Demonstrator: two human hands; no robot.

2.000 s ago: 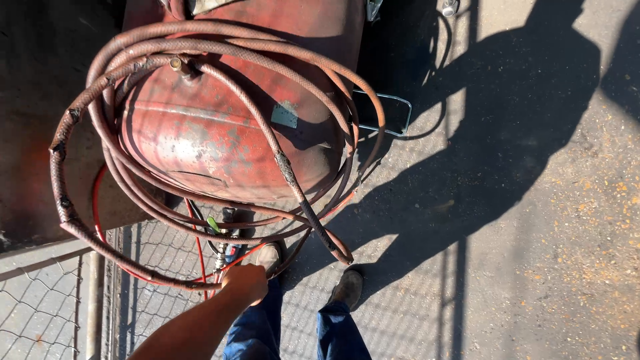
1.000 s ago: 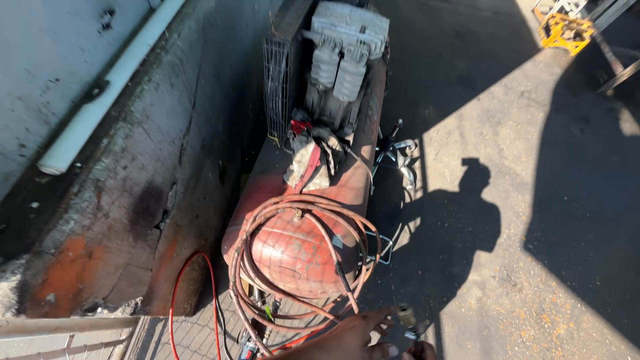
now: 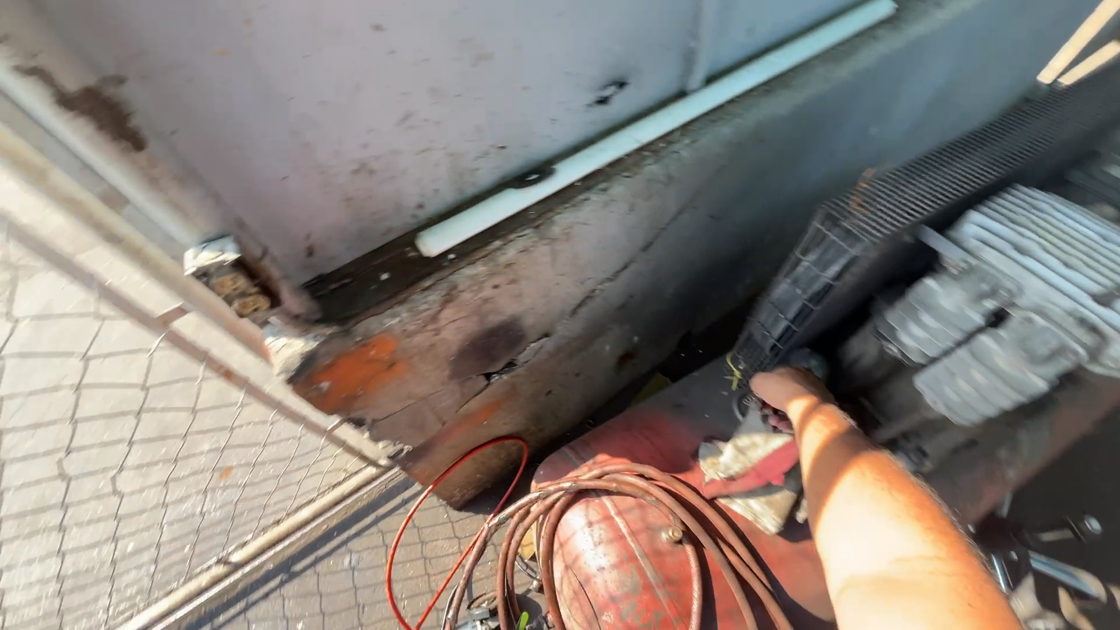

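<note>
My right hand (image 3: 787,389), at the end of a bare forearm coming in from the lower right, is by the lower end of a black wire-mesh guard (image 3: 801,289). Its fingers are curled near something dark; what they touch is hidden. Just below it, white and red rags (image 3: 752,472) lie on a red metal tank (image 3: 612,560). Reddish-brown hose (image 3: 647,481) is coiled over the tank's near end, with a brass fitting (image 3: 672,535) among the loops. A grey finned compressor head (image 3: 989,324) stands right of the hand. My left hand is out of view.
A stained, cracked wall base (image 3: 542,324) runs behind the tank, with a white pipe (image 3: 656,131) along it. Chain-link fencing (image 3: 175,420) with a metal rail (image 3: 262,542) stands at the left. A thin red hose (image 3: 402,534) loops beside the tank.
Both hands were low by the hose coil one second ago; now one hand is up by the mesh guard and rags. The view has swung left and come closer.
</note>
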